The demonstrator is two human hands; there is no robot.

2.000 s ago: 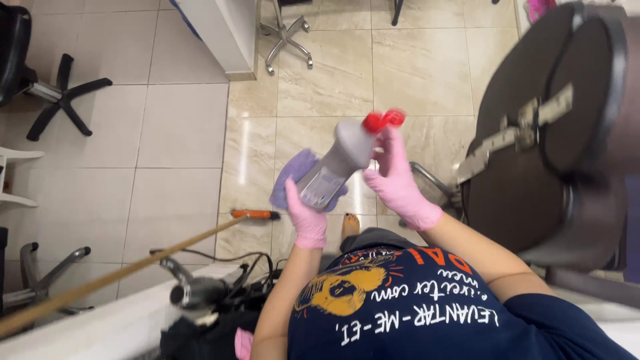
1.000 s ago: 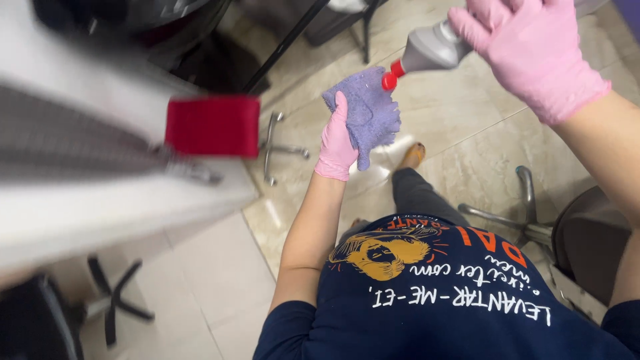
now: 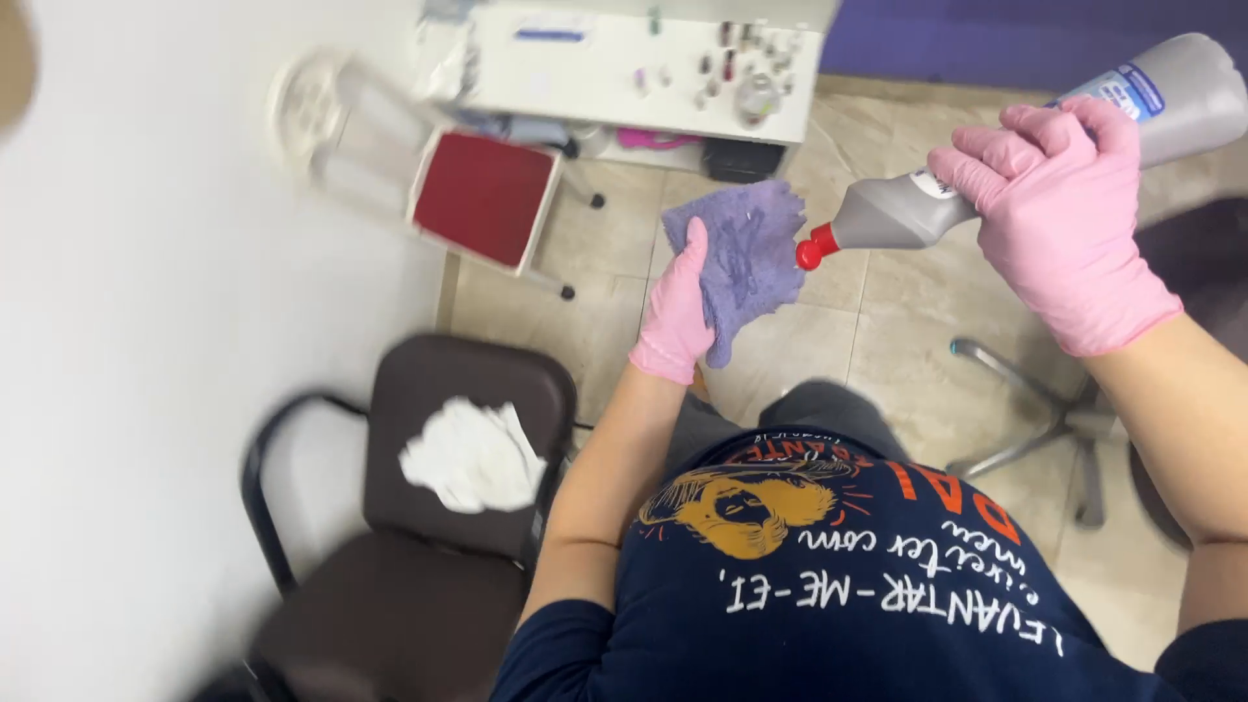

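Observation:
My left hand, in a pink glove, holds a purple cloth spread out, with its thumb on top; darker wet-looking streaks mark the cloth's middle. In my right hand, also pink-gloved, is a grey plastic bottle, tilted with its red flip cap pointing down and left. The cap is at the cloth's right edge; whether they touch I cannot tell. A label with writing shows on the bottle beyond my fingers.
A white table with small bottles stands ahead. Left of it is a chair with a red seat. At lower left, a dark armchair bears a crumpled white cloth. A wheeled chair base is at right.
Two seconds ago both hands were at the bottle, upright-capped, with the cloth against it. Since then my right hand has taken the bottle and tipped it cap-down by the cloth. The view has swung round.

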